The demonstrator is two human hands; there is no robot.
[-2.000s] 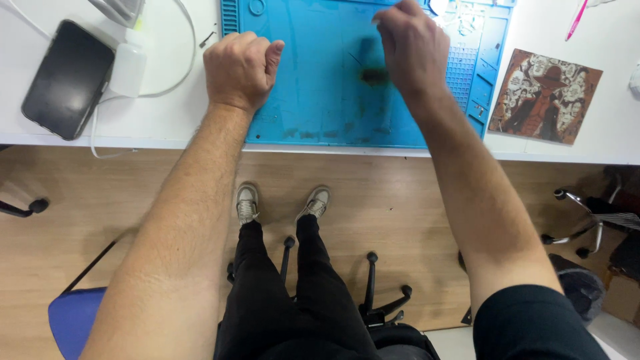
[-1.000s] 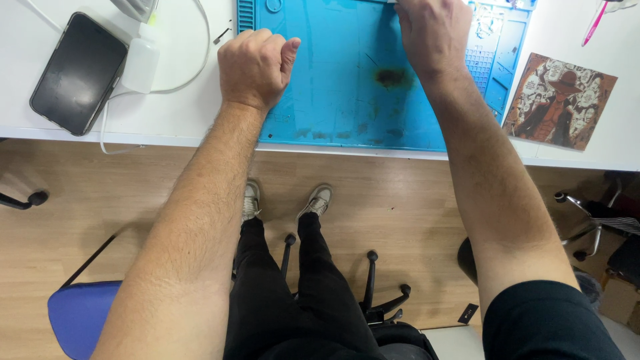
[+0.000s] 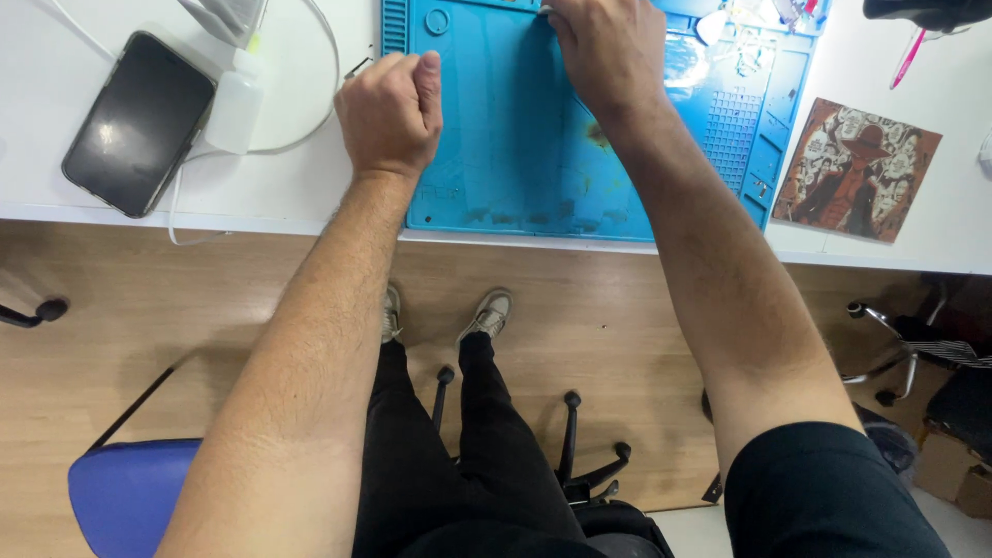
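A blue silicone work mat (image 3: pixel 496 139) with dark scorch marks lies on the white table. My left hand (image 3: pixel 391 112) is closed in a fist at the mat's left edge, thumb side up, and nothing shows in it. Over the top middle of the mat is my right hand (image 3: pixel 608 54), its fingers bent; a small pale bit shows at the fingertips, too little of it to name. Small parts and clear plastic (image 3: pixel 748 50) lie on the mat's upper right, beyond my right hand.
Left of the mat are a smartphone (image 3: pixel 139 124), a white charger (image 3: pixel 235 112) and a looping white cable (image 3: pixel 335 46). To the right lie a printed square picture (image 3: pixel 859 170) and a pink pen (image 3: pixel 908 58). A blue chair (image 3: pixel 132 488) stands below the table.
My right hand has moved toward the far edge of the mat since the earliest frame. My left hand stays in a fist near the mat's left edge.
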